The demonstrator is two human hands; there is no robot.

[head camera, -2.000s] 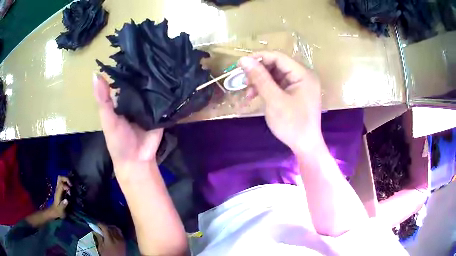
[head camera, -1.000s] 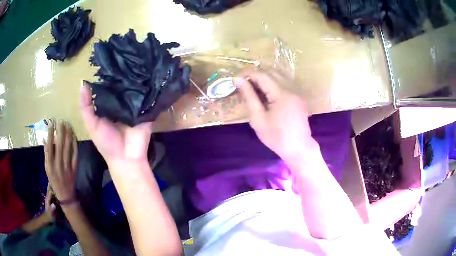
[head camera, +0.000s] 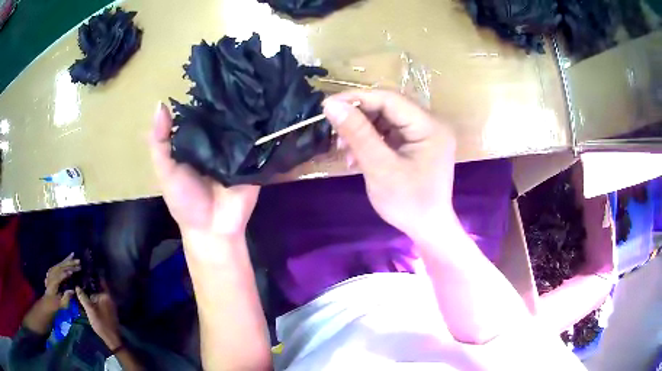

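Observation:
My left hand (head camera: 207,196) holds a black ruffled flower head (head camera: 239,109) from below, above the table's front edge, with the thumb up at its left side. My right hand (head camera: 403,145) pinches a thin pale glue stick (head camera: 294,129) between thumb and fingers. The stick's tip rests on or just over the flower's lower petals; exact contact is hard to tell. The glue dish is hidden behind my right hand and the flower.
The taped cardboard tabletop (head camera: 479,109) holds a smaller black flower (head camera: 107,45), more flowers (head camera: 526,22) and a white glue bottle (head camera: 69,176). An open box (head camera: 555,232) of black pieces stands right. A neighbour's hands (head camera: 80,290) show lower left.
The flower and my left hand have shifted right from a second ago. My right hand has moved the stick from the dish to the flower. The neighbour's hand has left the table edge.

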